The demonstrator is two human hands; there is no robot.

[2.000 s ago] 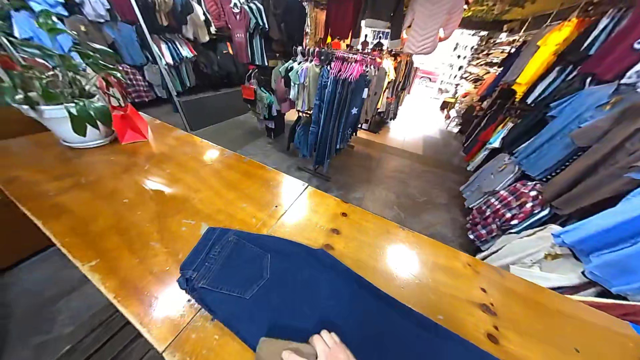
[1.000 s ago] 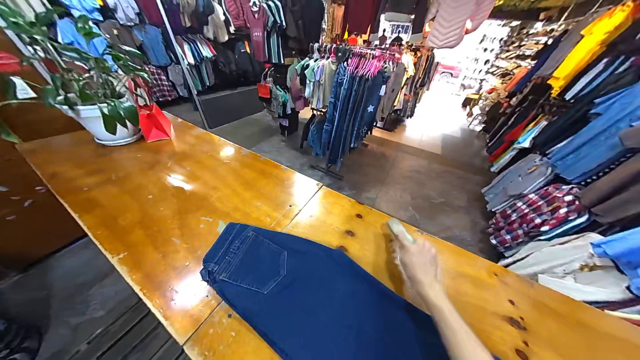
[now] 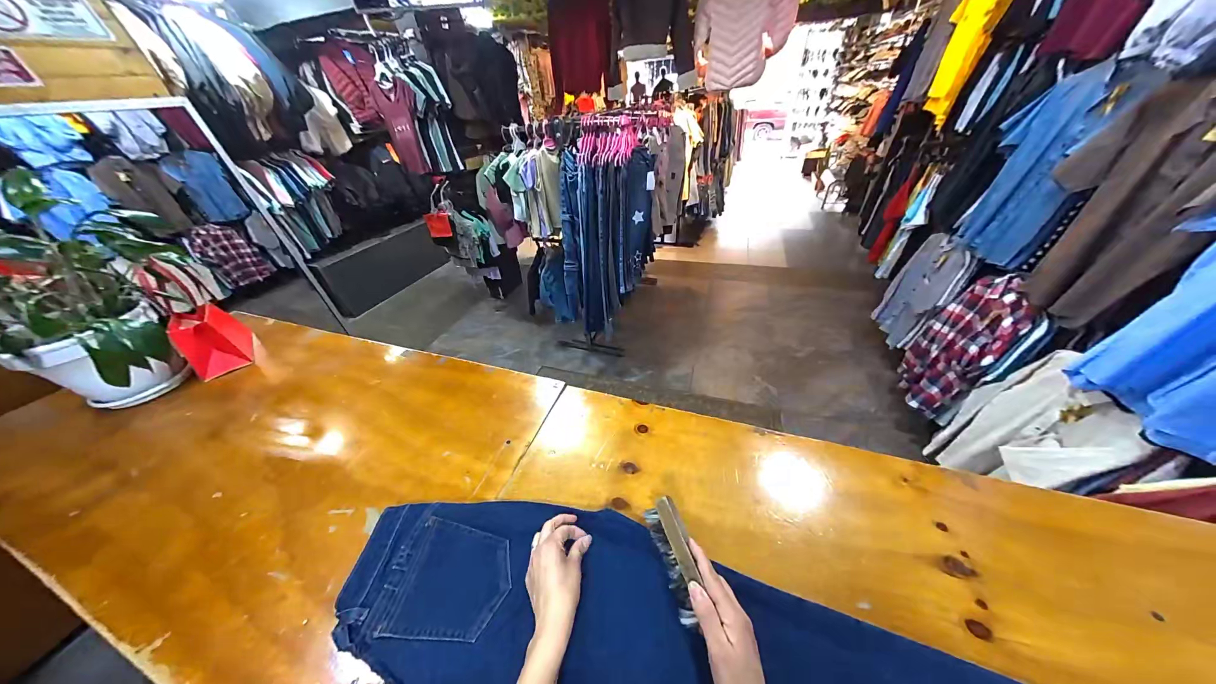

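Folded dark blue jeans (image 3: pixel 446 579) lie on the varnished wooden counter (image 3: pixel 313 408), a back pocket facing up at the left and the legs running off to the lower right. My right hand (image 3: pixel 724 617) grips a wooden-backed brush (image 3: pixel 678 546) on its edge, the dark bristles facing left over the jeans. My left hand (image 3: pixel 559 565) is over the jeans, right of the pocket, thumb and forefinger curled towards each other; whether something small is pinched there cannot be told.
At the counter's left end stand a potted plant in a white pot (image 3: pixel 104 366) and a small red paper bag (image 3: pixel 213 342). Beyond the counter are a rack of jeans on pink hangers (image 3: pixel 608 209) and, at the right, hanging shirts (image 3: pixel 1035 180) with a plaid shirt (image 3: pixel 969 342).
My right hand with the brush, earlier past the jeans' far edge over the counter, is now back at the jeans. My left hand has come into view. The view has shifted.
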